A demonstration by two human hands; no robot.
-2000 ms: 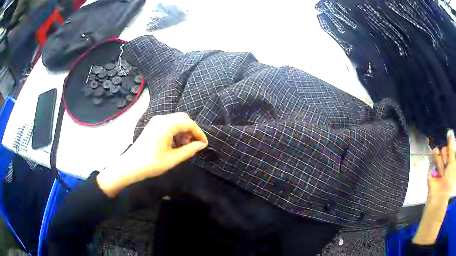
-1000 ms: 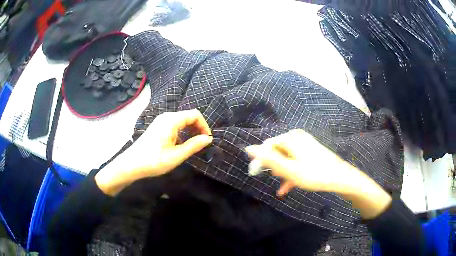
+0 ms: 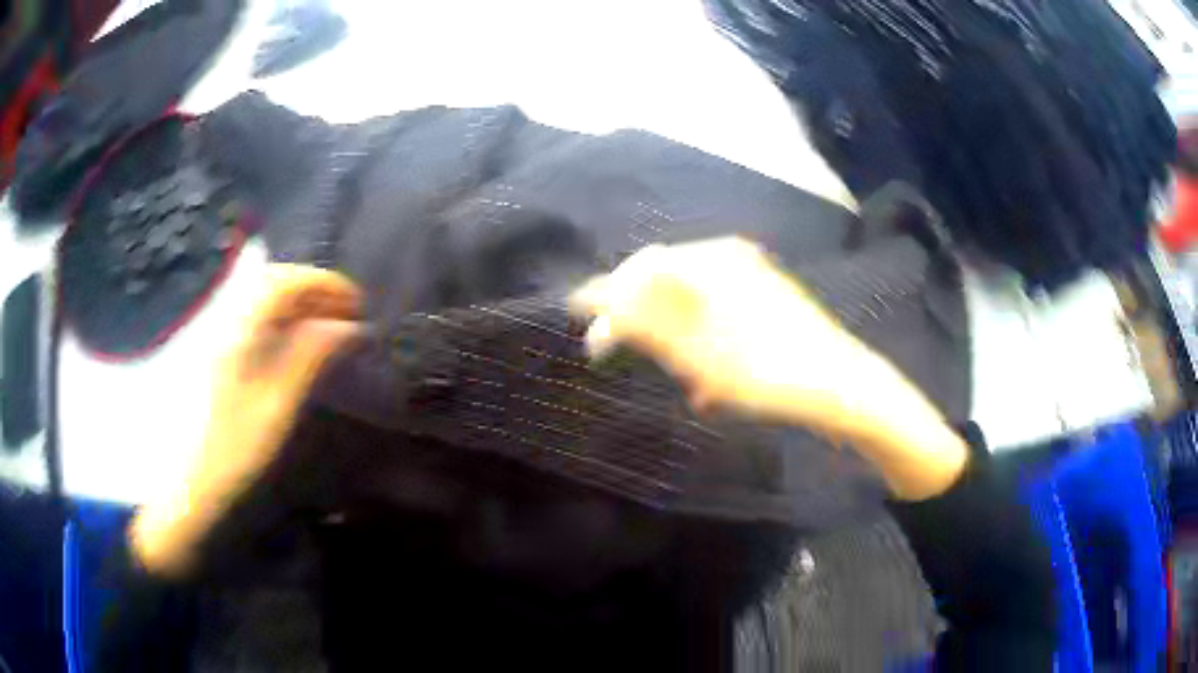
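The dark coat with a thin white grid (image 3: 552, 408) lies across the table edge and lap, blurred by motion. My left hand (image 3: 283, 355) is at the coat's left edge, its fingers bent; whether it grips the cloth is too blurred to tell. My right hand (image 3: 723, 329) is over the middle of the coat with its fingers curled. Something small and pale shows at its fingertips, too blurred to name. No needle or thread can be made out.
A round black button tray with a red rim (image 3: 135, 352) holds a pile of dark buttons (image 3: 164, 230) at the left. A phone (image 3: 22, 355) lies at the left edge. Dark garments (image 3: 972, 145) are piled at the back right. Blue crates (image 3: 1110, 539) stand below the table.
The whole view has shifted and blurred, with the tray and coat now further left. My right hand came in from the far right to over the coat. My left hand has turned more upright.
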